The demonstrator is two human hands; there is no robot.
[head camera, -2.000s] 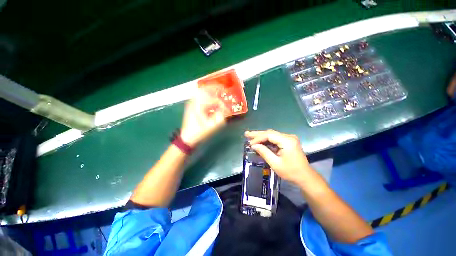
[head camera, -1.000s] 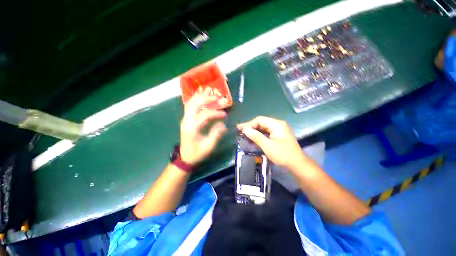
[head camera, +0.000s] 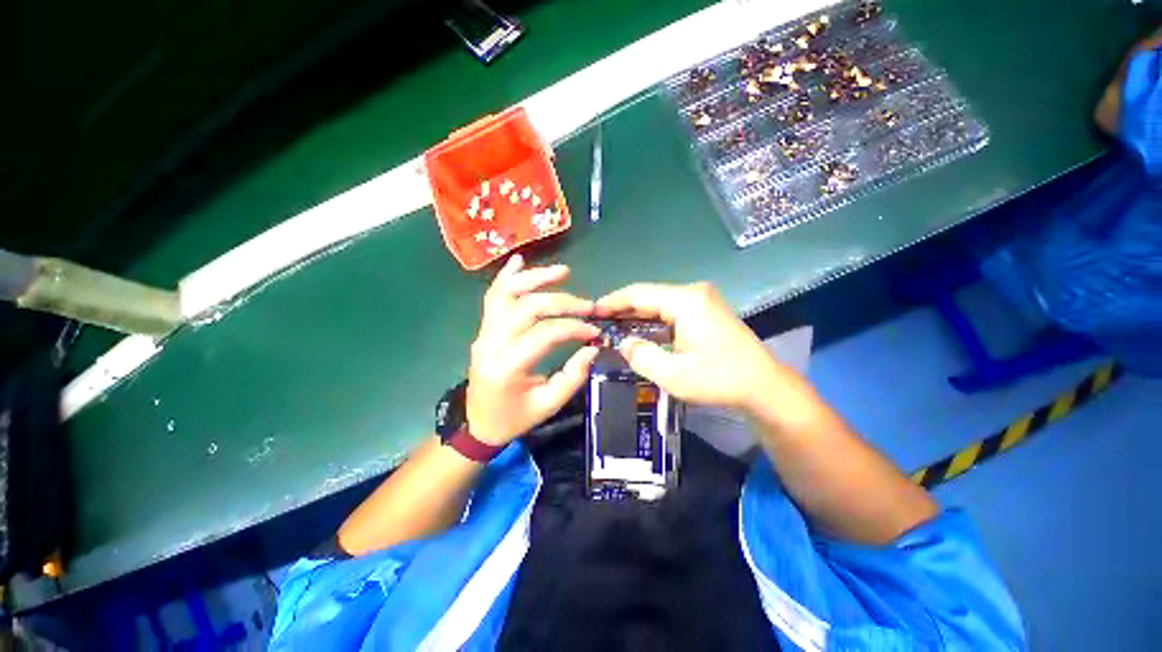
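The open phone body [head camera: 628, 433] lies upright in front of me at the bench edge, its inside facing up, with a dark battery area and a small orange patch. My right hand [head camera: 695, 344] grips its upper end between thumb and fingers. My left hand [head camera: 525, 350] is at the upper left corner of the phone, thumb and forefinger tips close together there. Whether a tiny part is between them is too small to tell. The red parts bin [head camera: 494, 189] beyond my left hand holds small white bits.
The clear blister tray [head camera: 835, 121] with dark and coppery parts lies at the right. A thin pale stick [head camera: 596, 178] lies beside the bin. A white rail [head camera: 306, 242] borders the conveyor, which carries another phone body [head camera: 487, 31]. A person's blue sleeve [head camera: 1083, 274] is at the right.
My left hand has moved from the red bin to the phone's upper end. My right hand stays on the phone. The whole view has shifted, so bin and tray appear higher and farther left.
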